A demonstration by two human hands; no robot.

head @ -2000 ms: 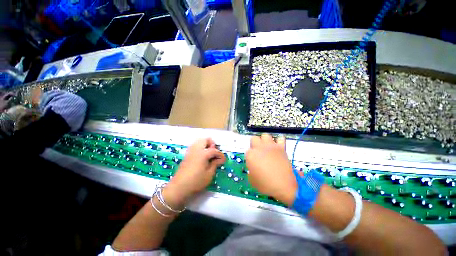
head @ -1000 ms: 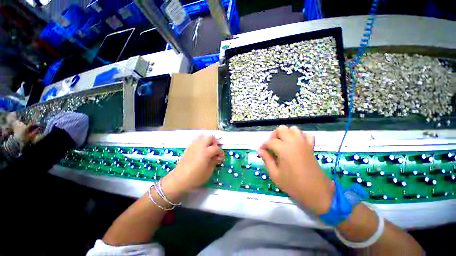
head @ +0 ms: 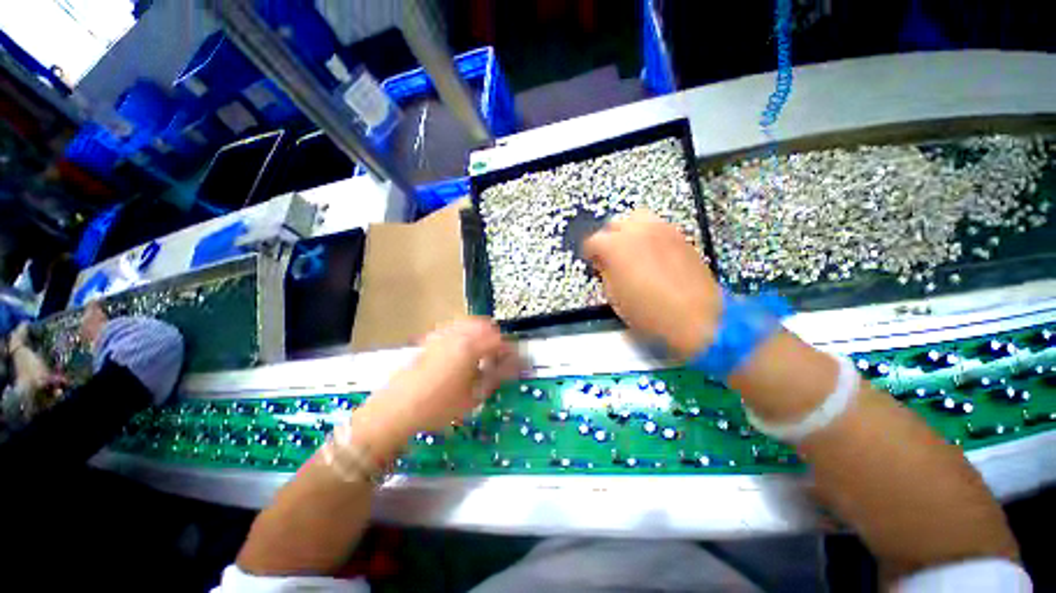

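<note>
Green circuit boards (head: 556, 446) dotted with small dark parts with bright tops lie in a row in front of me. My left hand (head: 446, 376) is over the boards' back edge, blurred, fingers bent together; whether it holds a part cannot be told. My right hand (head: 654, 278) is over the black component tray (head: 697, 191), fingertips at the bare dark patch (head: 583, 235) among the pale parts (head: 527, 249). Its fingertips are close together and hide whatever may be between them. A blue strap (head: 741, 334) is on my right wrist.
A heap of pale parts (head: 834, 209) fills the trough at right. Brown cardboard (head: 408, 278) and a dark tray (head: 324, 290) stand left of the component tray. A neighbour's sleeved arm (head: 139, 353) reaches in at far left. A coiled blue cord (head: 782, 70) hangs at top right.
My right hand has moved from above the boards up to the component tray. My left hand stays near the boards' back edge. The view has shifted, moving the tray left in the picture.
</note>
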